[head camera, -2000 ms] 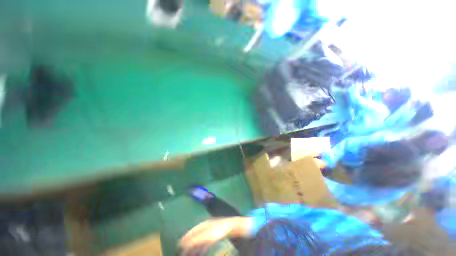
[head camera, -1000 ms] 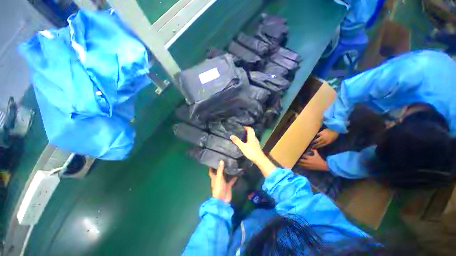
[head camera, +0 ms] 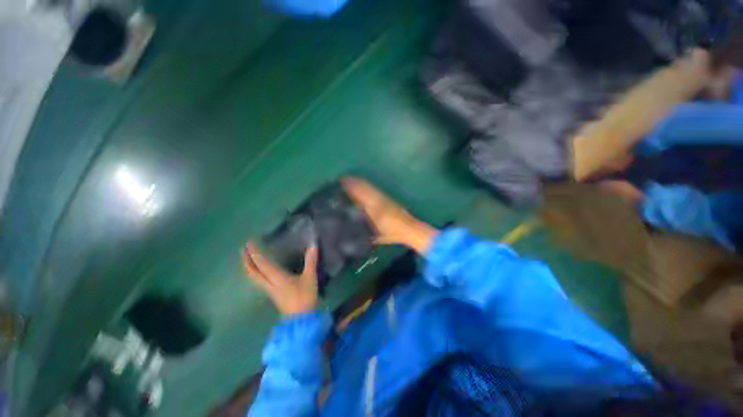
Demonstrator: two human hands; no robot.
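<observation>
A small bundle of black wrapped packets (head camera: 326, 226) is held low over the green bench between my two hands, blurred. My left hand (head camera: 285, 277) grips its left end, thumb on the near side. My right hand (head camera: 381, 213) grips its right end. I cannot tell how many packets are in it. A large heap of dark wrapped packets (head camera: 521, 106) lies at the upper right, beyond my right hand.
The green bench (head camera: 220, 228) runs diagonally. A flat black item (head camera: 165, 323) and white slips (head camera: 134, 358) lie at the lower left. An open carton's flap (head camera: 635, 114) and another person's blue sleeve (head camera: 692, 208) are at the right.
My hands have come away from the packet heap with a dark bundle between them. The view has swung left along the bench, so the heap now shows at the upper right.
</observation>
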